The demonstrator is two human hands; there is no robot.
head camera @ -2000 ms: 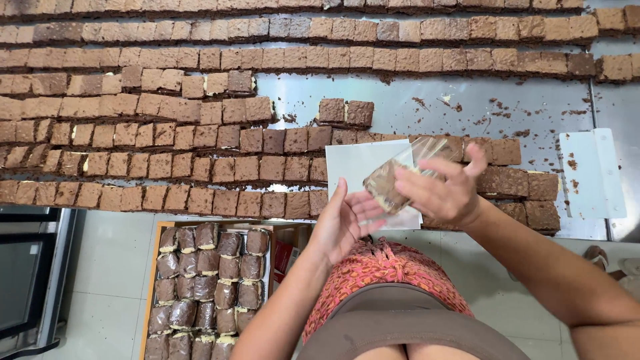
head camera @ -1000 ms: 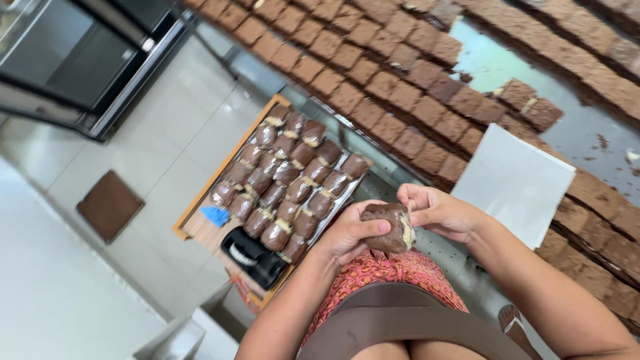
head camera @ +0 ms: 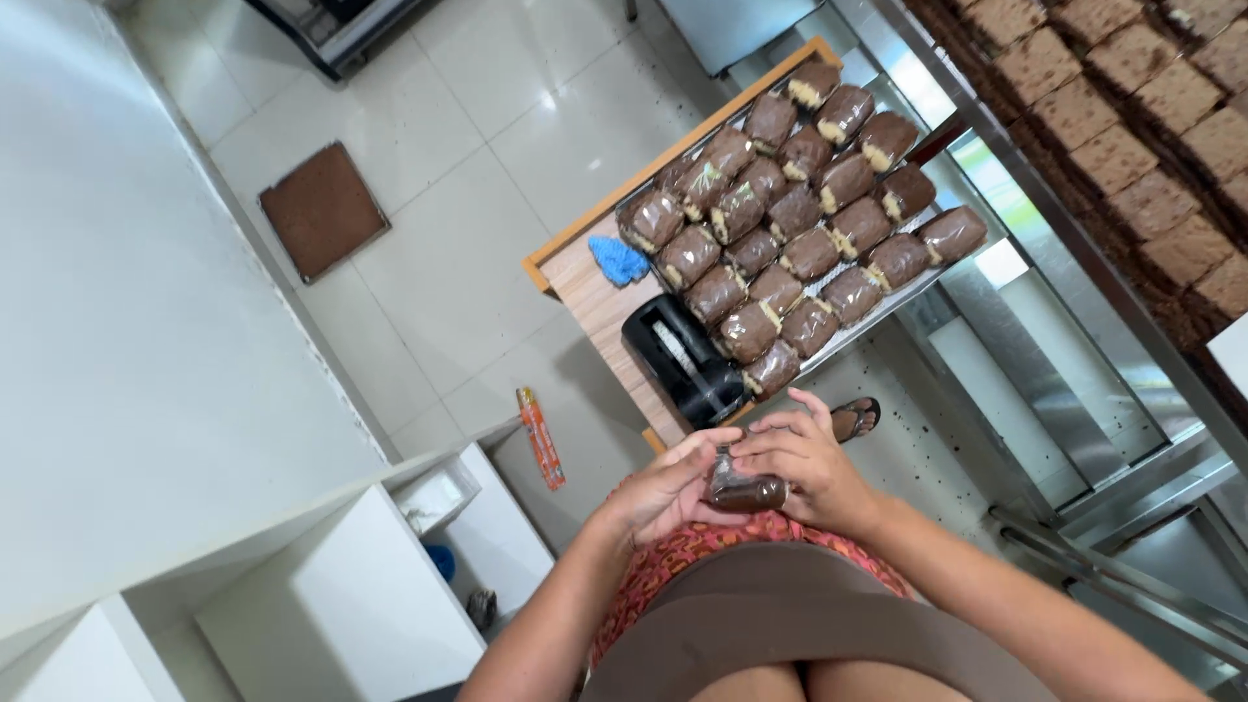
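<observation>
Between my two hands, in front of my waist, is a brownie in clear plastic film (head camera: 747, 487). My left hand (head camera: 671, 487) cups it from the left, and the fingers of my right hand (head camera: 804, 463) lie over its film from the right. Just beyond my hands a black tape dispenser (head camera: 685, 359) rests on the near corner of a wood-topped stand (head camera: 603, 307). Many film-wrapped brownies (head camera: 780, 210) lie in rows on a tray there, beside a crumpled blue cloth (head camera: 618, 260).
Rows of unwrapped brownie squares (head camera: 1111, 156) cover the metal table at the upper right. White shelving (head camera: 341, 585) stands at the lower left. A brown square mat (head camera: 325, 212) and an orange tube-shaped package (head camera: 540, 439) are on the left. A sandalled foot (head camera: 856, 419) shows below the tray.
The view has swung far left, from the table to the tray. The brownie, lying in loose film over a white sheet two seconds ago, is now in front of my waist with the film around it.
</observation>
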